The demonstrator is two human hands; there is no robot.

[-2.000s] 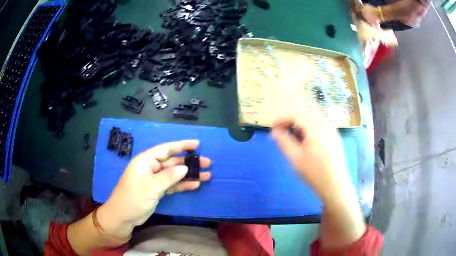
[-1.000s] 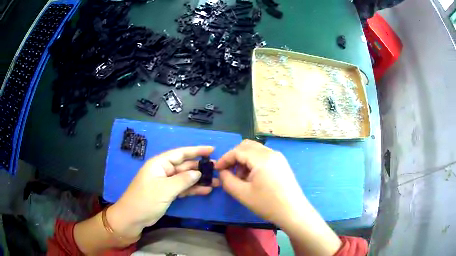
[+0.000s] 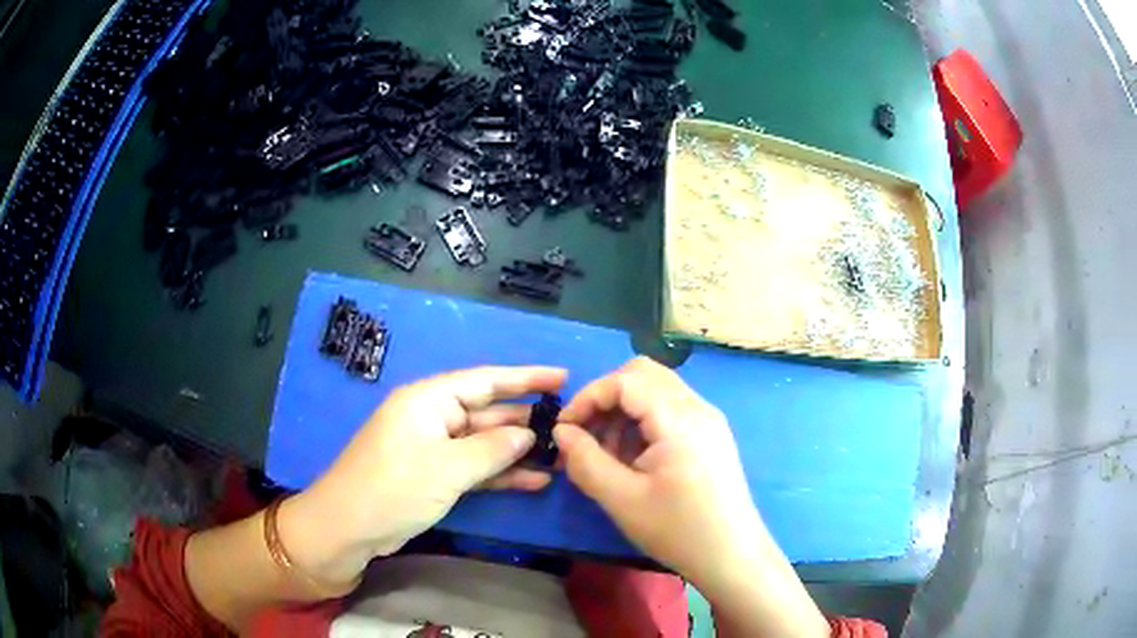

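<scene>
My left hand (image 3: 418, 461) holds a black plastic housing (image 3: 545, 428) between thumb and fingers, above the blue sheet (image 3: 798, 461). My right hand (image 3: 655, 461) is beside it, its thumb and index fingertips pinched together at the housing's right side. Whether a tiny part is between those fingertips cannot be seen. Two black units (image 3: 355, 338) lie side by side on the sheet's left end. The tan tray (image 3: 761, 231) with scattered silvery bits and one dark piece stands behind the sheet on the right.
A large heap of black parts (image 3: 312, 119) lies on the green table (image 3: 599, 312). Several loose pieces lie nearer the sheet, one a housing (image 3: 461, 236). A filled blue sheet (image 3: 81, 150) stands at the left edge. A red box (image 3: 979, 125) is beyond the table's right edge.
My right hand has come from beside the tray to the housing in my left hand and stays there. The view has shifted, so the table's things appear farther right. The person's hand at the upper right has left view.
</scene>
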